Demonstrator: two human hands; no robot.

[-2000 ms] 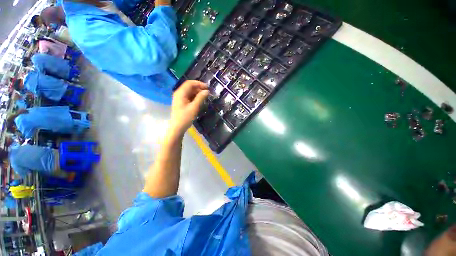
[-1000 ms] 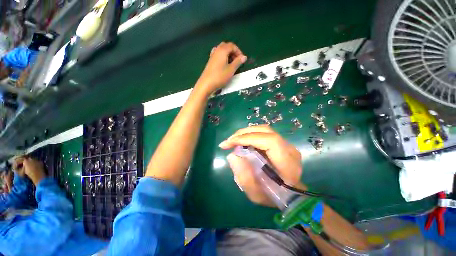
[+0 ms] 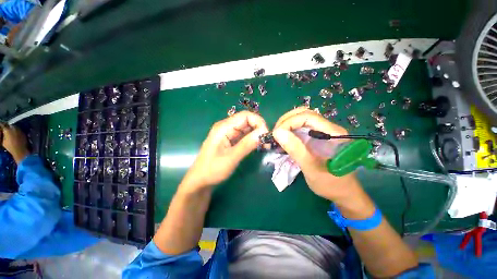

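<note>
A small black-and-metal component (image 3: 266, 139) is pinched between the fingertips of both hands, above the green bench. My left hand (image 3: 226, 150) holds it from the left. My right hand (image 3: 313, 155) holds it from the right and also carries the dispensing syringe, mostly hidden by the fingers; its green air adapter (image 3: 350, 157) sticks out to the right. A black cable (image 3: 349, 136) and a clear hose (image 3: 414, 173) trail right. A stained white tissue (image 3: 283, 171) lies on the bench below the hands.
A black compartment tray (image 3: 155, 163) with parts stands at left. Loose components (image 3: 354, 93) and a paper label (image 3: 400, 70) lie upper right. At right are a grey controller (image 3: 452, 136), fan (image 3: 488, 60), white cloth (image 3: 471, 196) and red-handled tool (image 3: 477, 240). Another person's arm (image 3: 32, 180) is far left.
The view has turned from the tray to the bench front. My left hand has come from the far white stripe to meet my right hand, and both now pinch a component. The tissue shows below them.
</note>
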